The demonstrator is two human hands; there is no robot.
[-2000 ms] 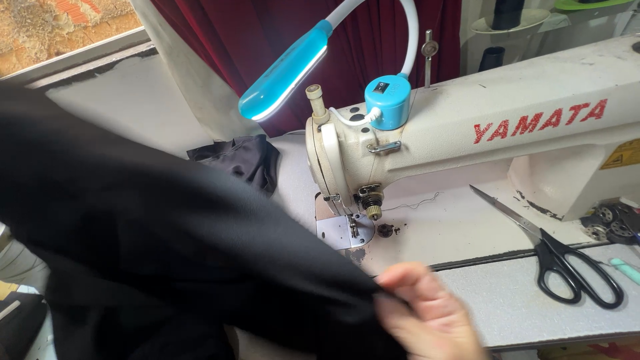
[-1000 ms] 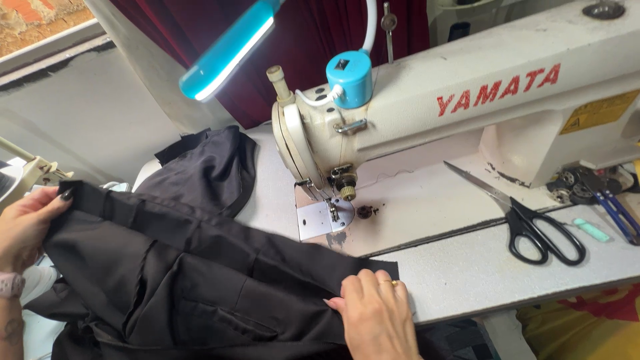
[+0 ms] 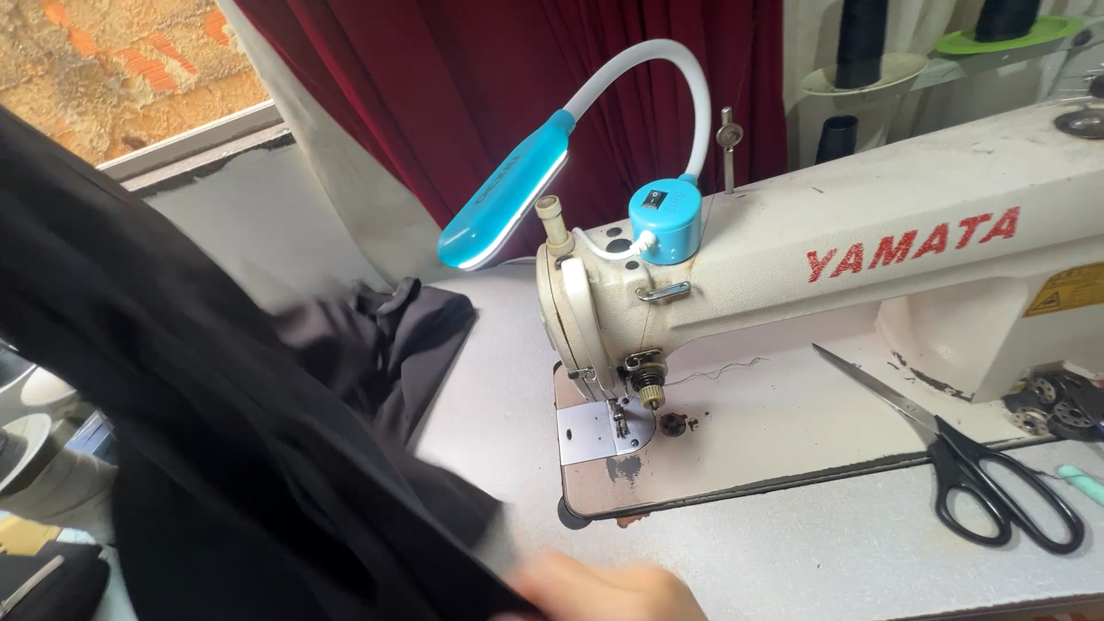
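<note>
Black fabric (image 3: 259, 431), blurred by motion, hangs steeply across the left side of the view, from the upper left edge down to the bottom middle. At its lower end is my right hand (image 3: 604, 591), blurred, with its fingers closed on the fabric's edge. My left hand is out of view. Behind the raised cloth, another dark fabric piece (image 3: 423, 332) lies crumpled on the table. To the right of the cloth stands a white Yamata sewing machine (image 3: 776, 250), its presser foot (image 3: 618, 418) above the metal needle plate (image 3: 578, 431), where no cloth lies.
Black-handled scissors (image 3: 975, 483) lie at the right on the machine bed and table edge, near several metal bobbins (image 3: 1048, 401). A blue gooseneck lamp (image 3: 509, 190) rises over the machine head. Thread cones (image 3: 862, 43) stand at the back right. Grey cones (image 3: 60, 483) are at the left.
The black fabric, held low and spread between both hands a second ago, is now raised at the left. My left hand has gone out of view; my right hand is lower in the view.
</note>
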